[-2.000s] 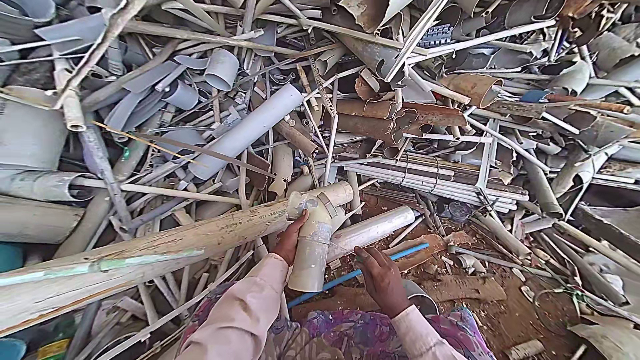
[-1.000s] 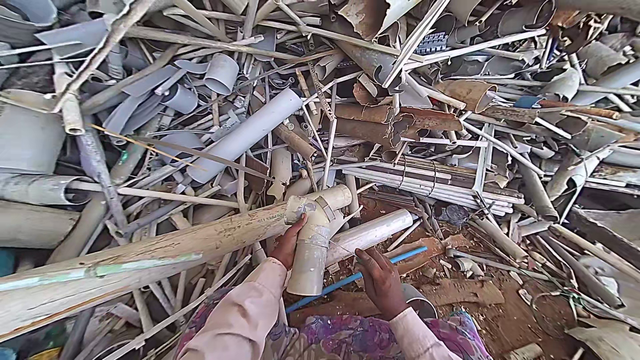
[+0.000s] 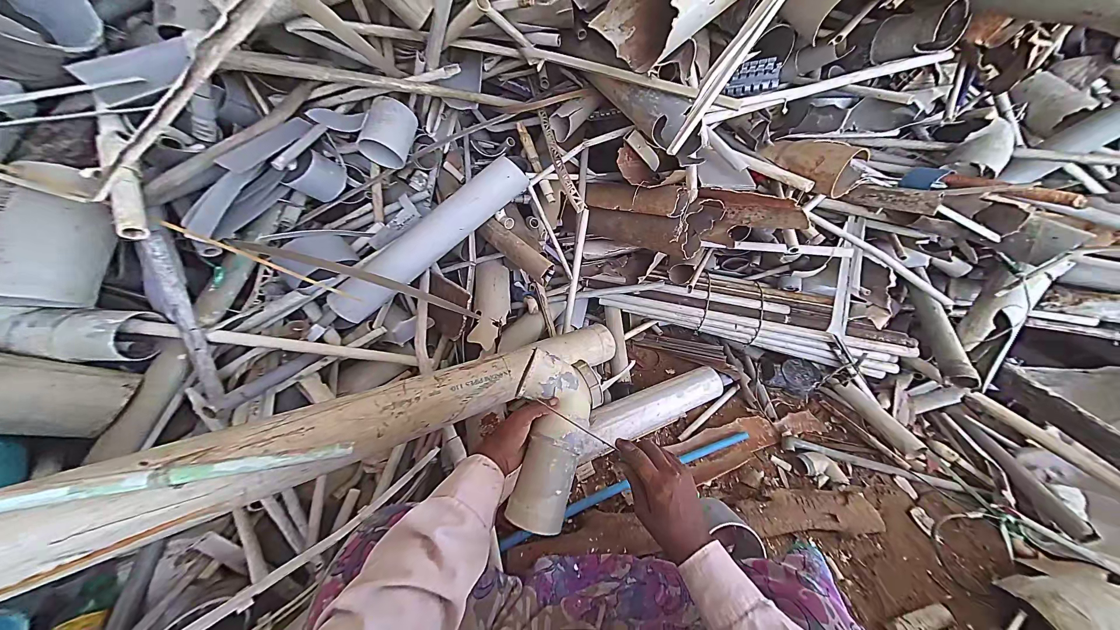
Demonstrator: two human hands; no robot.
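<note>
A dirty beige plastic pipe tee fitting (image 3: 558,437) stands tilted in front of me, its wide end toward my lap. My left hand (image 3: 512,437) grips its left side. From the fitting near my left fingers, a thin wire or strip (image 3: 588,430) runs down to the right, and my right hand (image 3: 662,494) pinches its other end between thumb and fingers. Directly behind the fitting lies the end of a long beige plastic pipe (image 3: 402,411); whether they touch is hard to tell.
Scrap plastic pipes surround me, with a grey pipe (image 3: 429,241) behind and a white pipe (image 3: 652,404) beside the fitting. A blue tube (image 3: 709,448) passes beyond my right hand. Tied thin pipes (image 3: 752,328) lie farther back, and brown soil (image 3: 840,560) shows at right.
The fitting has been turned somewhat in my left hand. A thin line now shows between the fitting and my right fingers, where none was visible before. My right hand has moved slightly left.
</note>
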